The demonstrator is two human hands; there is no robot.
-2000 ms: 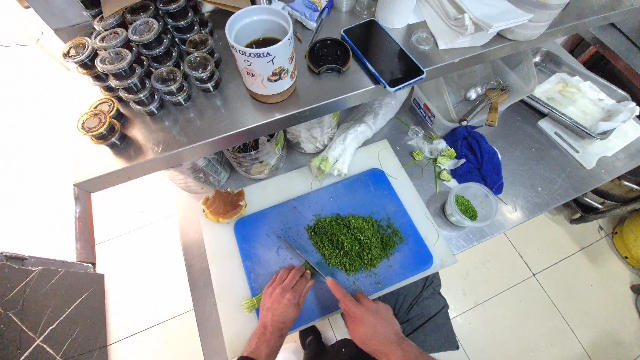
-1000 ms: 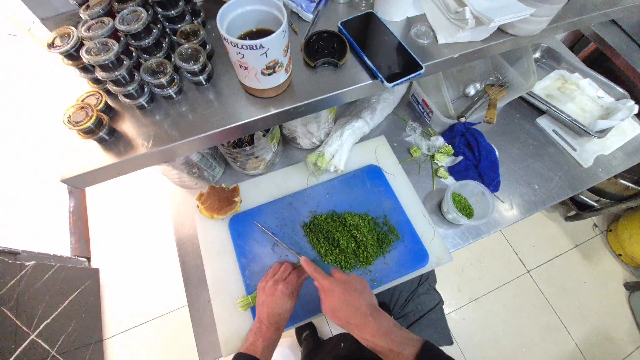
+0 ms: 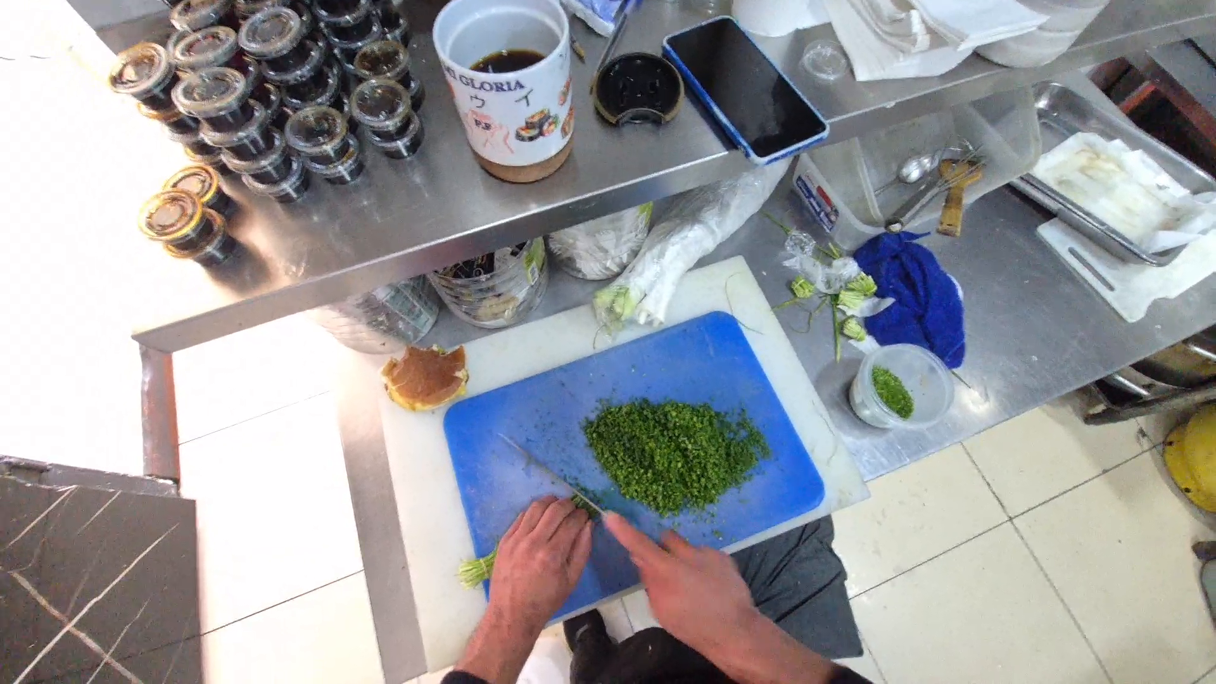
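My left hand [image 3: 541, 551] presses a bundle of green stems [image 3: 477, 570] on the blue cutting board [image 3: 513, 404]; the stem ends stick out to its left and the cut end shows by its fingertips. In my right hand [image 3: 689, 579] is a kitchen knife [image 3: 546, 467], its blade slanting up and left just beyond the left fingertips. The handle is mostly hidden in the fist. A heap of finely chopped greens [image 3: 674, 451] lies right of the blade. Beneath the blue board is a larger white board [image 3: 423, 532].
A bitten round of bread or pancake [image 3: 425, 376] sits at the white board's left corner. Right of the boards are a plastic tub [image 3: 931, 389] with chopped greens and a blue cloth [image 3: 907, 294]. Above, a steel shelf [image 3: 380, 233] overhangs, bearing a mug [image 3: 518, 104], a phone [image 3: 746, 90] and lidded sauce cups [image 3: 318, 138].
Since the earliest frame, the knife and my right hand have shifted left relative to the heap, nearer my left hand. The bundle remains under my left hand.
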